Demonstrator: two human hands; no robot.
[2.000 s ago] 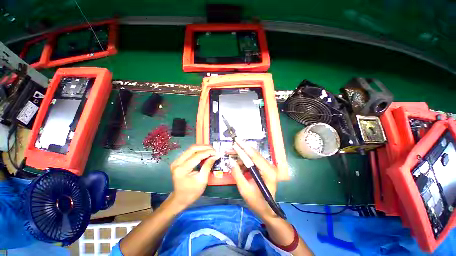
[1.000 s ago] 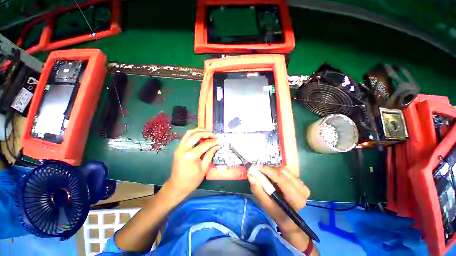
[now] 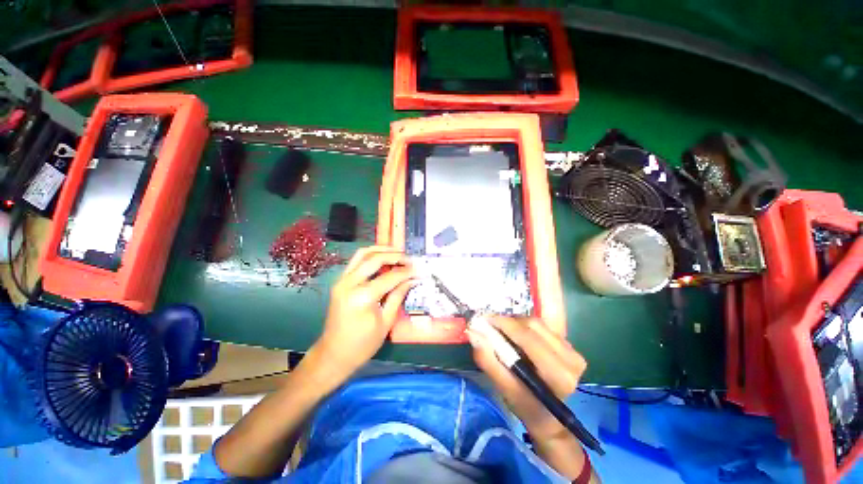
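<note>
The tablet assembly (image 3: 468, 203) lies open in an orange-red foam tray (image 3: 554, 236), its silver battery up and its board at the near end. My right hand (image 3: 530, 364) holds the soldering iron (image 3: 549, 402) like a pen, its thin tip down on the left part of the board. My left hand (image 3: 364, 298) rests over the tray's left edge, thumb and fingertips pinched together beside the iron's tip. What the fingertips hold is too small to tell. A small dark part (image 3: 445, 236) lies on the battery.
Left of the tray are a pile of tiny red components (image 3: 303, 250), black blocks (image 3: 343, 222) and a blue desk fan (image 3: 109, 373). On the right are the tip-cleaning cup (image 3: 625, 260), a black round grille (image 3: 615, 198) and stacked foam trays (image 3: 795, 312). Another tray (image 3: 487, 99) lies beyond.
The iron's tip has come down from over the battery onto the board, and my right hand has shifted right. The small dark part on the battery has come into sight. The camera view has shifted.
</note>
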